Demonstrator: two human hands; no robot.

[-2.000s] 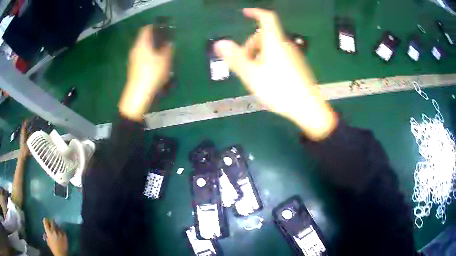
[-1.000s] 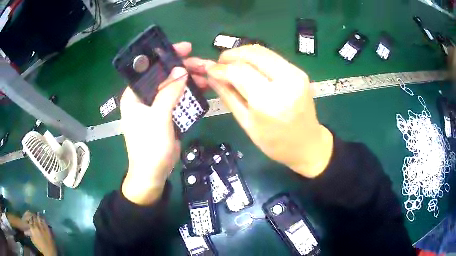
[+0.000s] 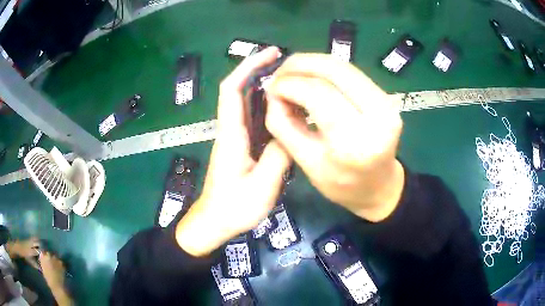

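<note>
My left hand (image 3: 239,173) holds a black phone housing (image 3: 257,119) upright on its edge, near the pale metal strip. My right hand (image 3: 340,125) is at the housing's upper end, its thumb and fingertips pinched together there. A tiny pale speck (image 3: 266,81) shows at the fingertips; I cannot tell what it is. The housing's inner face is mostly hidden by my hands. Below my hands lies a cluster of black phone housings (image 3: 282,230) with white keypad boards, partly covered by my left forearm. Another housing with a round silver disc (image 3: 346,269) lies at their right.
Several phone housings (image 3: 186,80) lie on the green belt beyond the metal strip (image 3: 161,137). Tangled white loops (image 3: 508,191) lie at right. A cream-white fan (image 3: 63,179) and grey post (image 3: 54,107) stand at left. Another person's hands (image 3: 51,269) show at lower left.
The held housing has moved right and turned onto its edge. My right hand has closed in on its upper end. Housings on the belt have shifted left.
</note>
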